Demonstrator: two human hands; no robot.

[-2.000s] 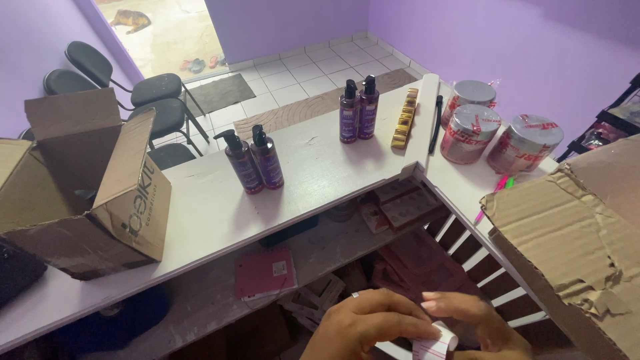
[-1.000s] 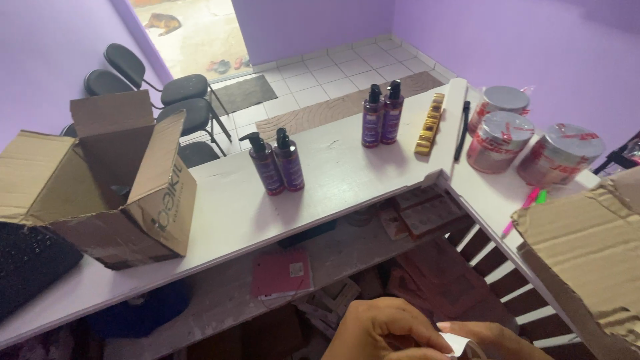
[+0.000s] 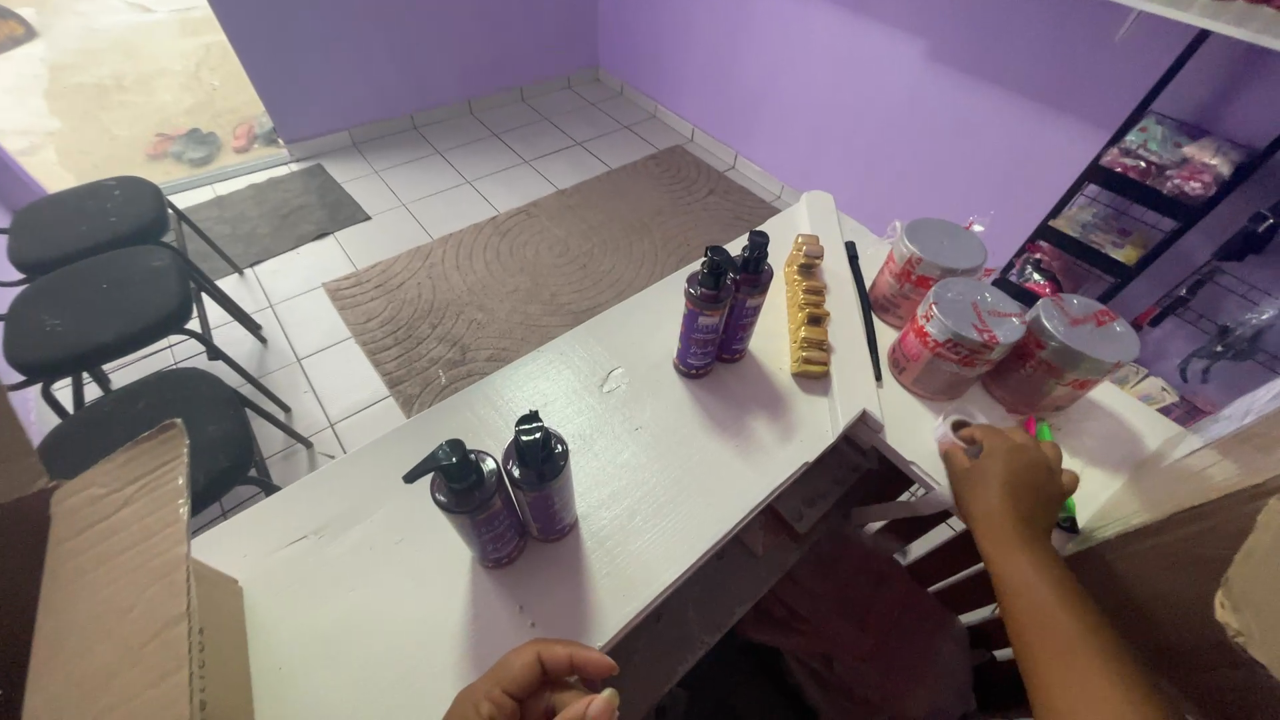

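My right hand [image 3: 1005,475] reaches over the right arm of the white counter [image 3: 640,460], its fingers closed on a small white roll [image 3: 957,428]. Just beyond it stand several plastic-wrapped jars with grey lids [image 3: 957,340]. Pink and green pens [image 3: 1045,432] lie partly hidden beside that hand. My left hand [image 3: 545,685] is low at the counter's front edge, fingers curled; whether it holds anything small is not clear. Above it stand two dark pump bottles [image 3: 478,510]. Two more pump bottles [image 3: 700,325] stand farther back, beside a gold ridged object [image 3: 808,305] and a black pen-like stick [image 3: 863,310].
An open cardboard box [image 3: 110,590] occupies the counter's left end, and more cardboard [image 3: 1190,560] is at the right. Black chairs [image 3: 95,310] stand beyond the counter at left, near a brown rug [image 3: 560,260]. A black rack [image 3: 1130,200] holds packets along the right wall.
My hands were together at the white piece; now they are apart. My right hand has moved to the jars with the white roll, and my left is nearer the dark bottles. The view has shifted.
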